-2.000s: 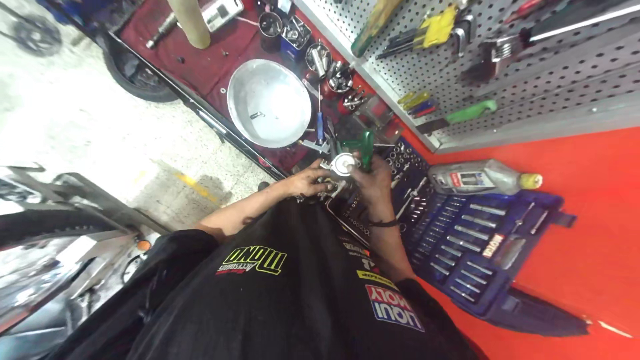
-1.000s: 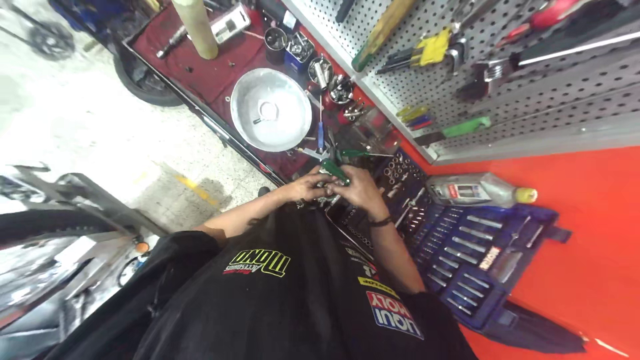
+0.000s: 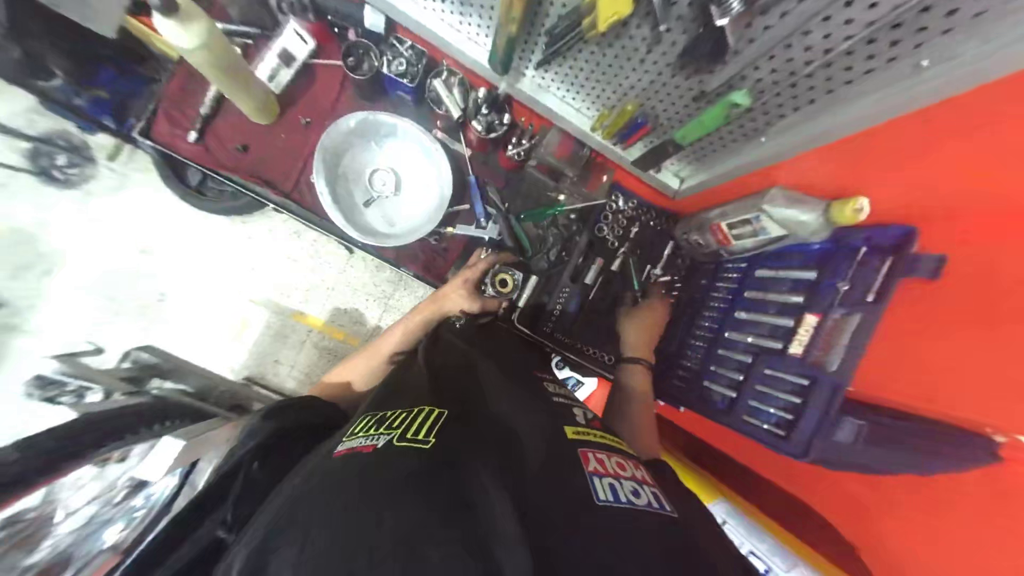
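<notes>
My left hand (image 3: 472, 290) is closed around a small metal mechanical part (image 3: 504, 282) with a brass-coloured ring in its middle, held near the bench's front edge. My right hand (image 3: 644, 320) reaches down into the open socket set case (image 3: 576, 304); its fingers are blurred, and whether they grip a tool cannot be told. A screwdriver with a green handle (image 3: 544, 213) lies beyond the case's left end. The round metal bowl (image 3: 344, 180) holds a small ring-shaped part (image 3: 382, 182). Between bowl and case lies a screwdriver with a blue handle (image 3: 478, 202).
The blue case lid (image 3: 840, 352) with bits stands against the red surface at right, beside a plastic bottle (image 3: 768, 224). A pegboard (image 3: 768, 96) with tools rises behind. Cups of small parts (image 3: 490, 112) and a yellowish bottle (image 3: 232, 76) stand on the red-covered bench (image 3: 304, 104).
My hands were together around the part and a green-handled tool; now they are apart. My right hand has moved right to the socket case, while the part remains in my left.
</notes>
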